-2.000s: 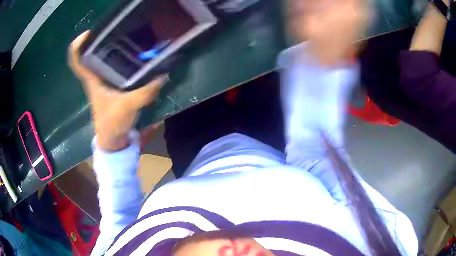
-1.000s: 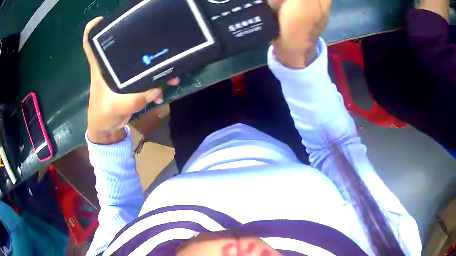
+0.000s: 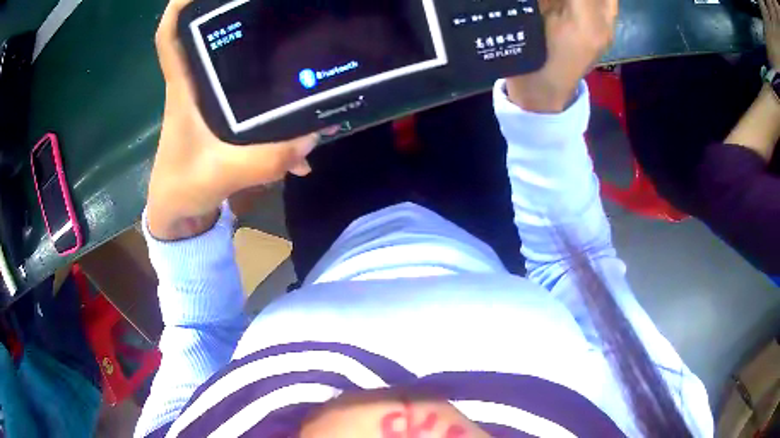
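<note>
A black portable video player [image 3: 492, 64] is held up at the top of the view, over the bench's front edge, screen facing me. Its white-edged screen [image 3: 321, 51] is dark with a blue Bluetooth sign and small text at upper left. My left hand [image 3: 205, 145] grips its left end, fingers behind it and fingertips at the lower edge. My right hand [image 3: 571, 47] holds the right end, by the panel with white marks; its fingertips are hidden or cut off by the frame's top.
The dark green bench [image 3: 111, 103] curves across the top. A pink-edged phone [image 3: 57, 195] lies at left, with a pale stick [image 3: 7, 272] beyond it. Red stools [image 3: 633, 184] and cardboard [image 3: 261, 257] are below. A neighbour's dark sleeve [image 3: 744, 197] and hand are at right.
My right hand has come onto the player's right end. The player has moved right and closer, and its screen shows sharply. The neighbour's arm at right has shifted.
</note>
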